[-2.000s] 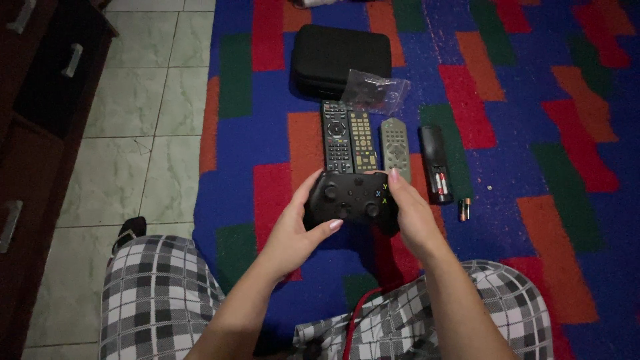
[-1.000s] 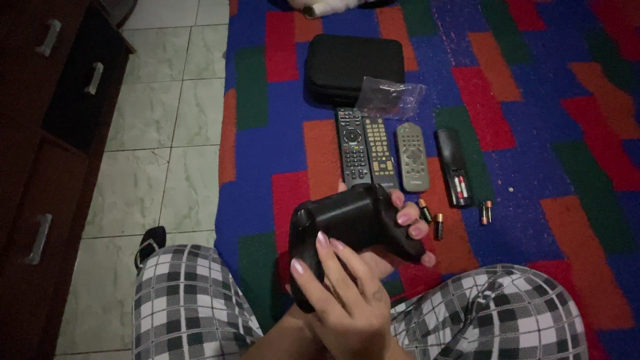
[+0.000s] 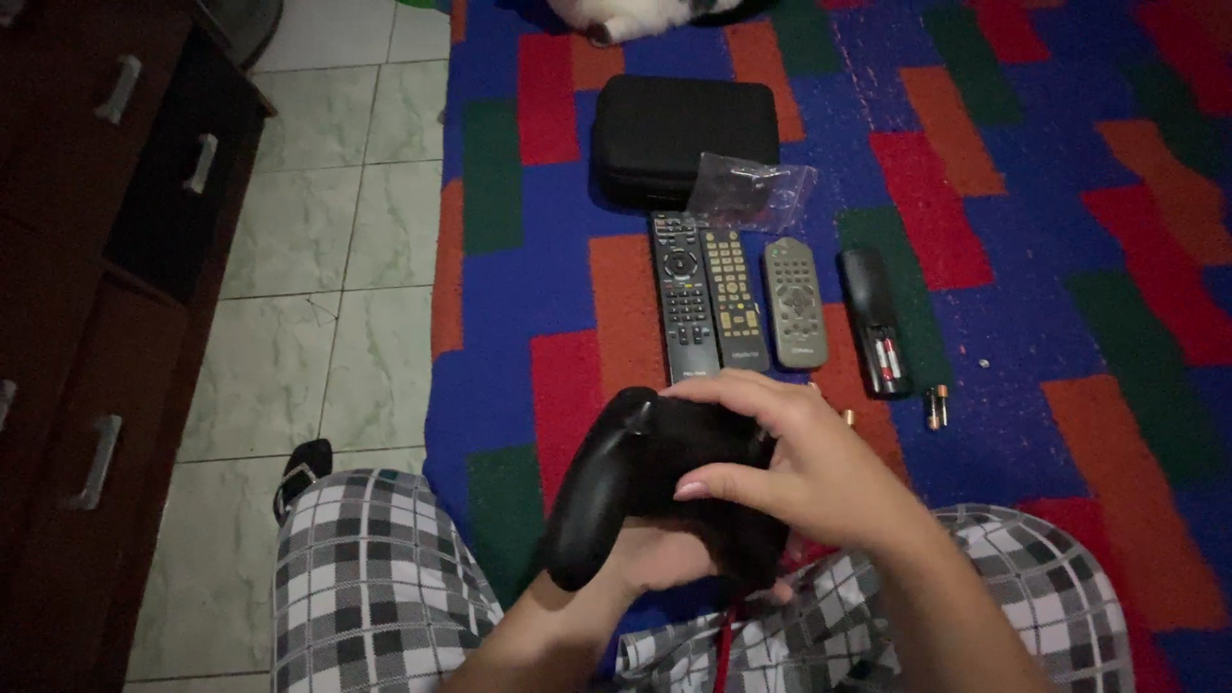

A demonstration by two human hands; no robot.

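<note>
A black game controller [image 3: 664,481] is tilted above my lap, its back side partly in sight. My left hand [image 3: 664,558] supports it from below, the fingers mostly hidden behind it. My right hand [image 3: 808,452] grips its upper right part, thumb across the back. Beyond it on the patterned cover lie a long black remote control [image 3: 685,308], a remote with pale buttons [image 3: 736,308] and a grey remote [image 3: 797,303]. Farther right is a black remote [image 3: 874,318] with its battery compartment uncovered and batteries inside. Loose AA-type batteries [image 3: 936,407] lie beside it.
A black zip case [image 3: 683,135] stands behind the remotes, with a clear plastic bag [image 3: 751,192] against it. A black-and-white furry animal [image 3: 626,17] is at the top edge. Wooden drawers [image 3: 58,318] line the left, beyond the tiled floor [image 3: 289,366].
The controller was face up in both hands two seconds ago, then turned over. My right hand has since moved onto its upper right side, and the controller is tilted differently.
</note>
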